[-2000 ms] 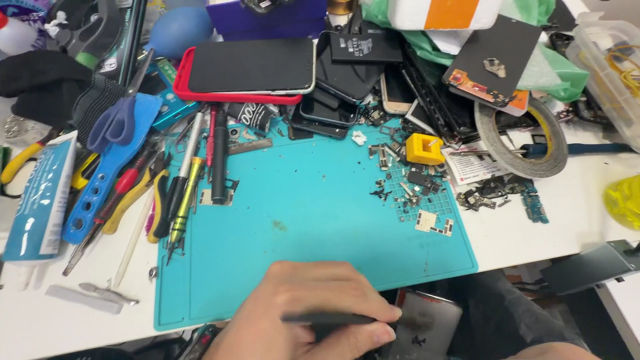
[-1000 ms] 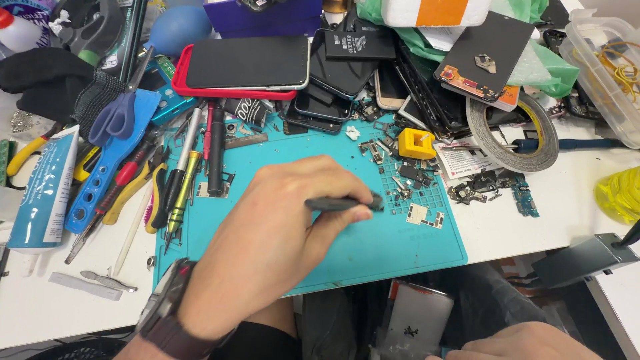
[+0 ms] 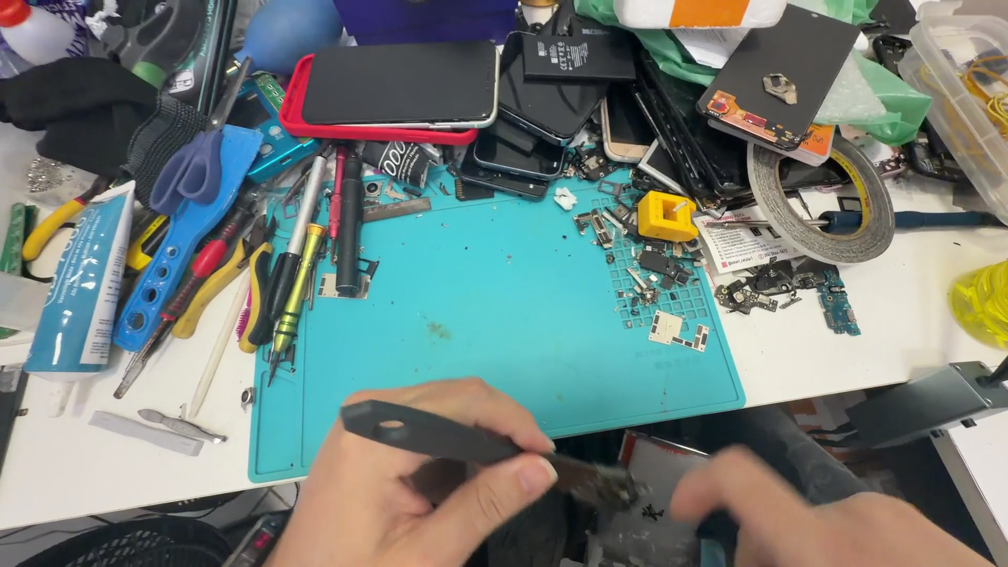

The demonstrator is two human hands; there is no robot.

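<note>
My left hand [image 3: 441,480] holds a brush by its black handle [image 3: 433,431] between thumb and fingers, near the front edge of the teal silicone mat [image 3: 472,315]. The bristles [image 3: 606,487] point right and are blurred, beyond the front edge of the mat. Blurred too, my right hand [image 3: 811,512] is just right of the bristles; its fingertips are unclear and nothing shows in it. Below the bristles lies a flat silver object [image 3: 669,472] with a dark mark. Small phone parts [image 3: 661,268] and light metal shields [image 3: 667,327] lie on the mat's right side.
Phones [image 3: 402,83], a phone battery [image 3: 579,57] and a tape roll [image 3: 874,213] crowd the back. A yellow magnetizer block [image 3: 666,216] stands by the small parts. Pliers [image 3: 213,295], screwdrivers [image 3: 299,291], blue scissors [image 3: 187,177] and a blue tube [image 3: 83,283] lie left.
My left hand with the brush was over the middle of the mat one second ago, and has come back toward the front edge. My right hand has risen from the bottom edge toward the bristles.
</note>
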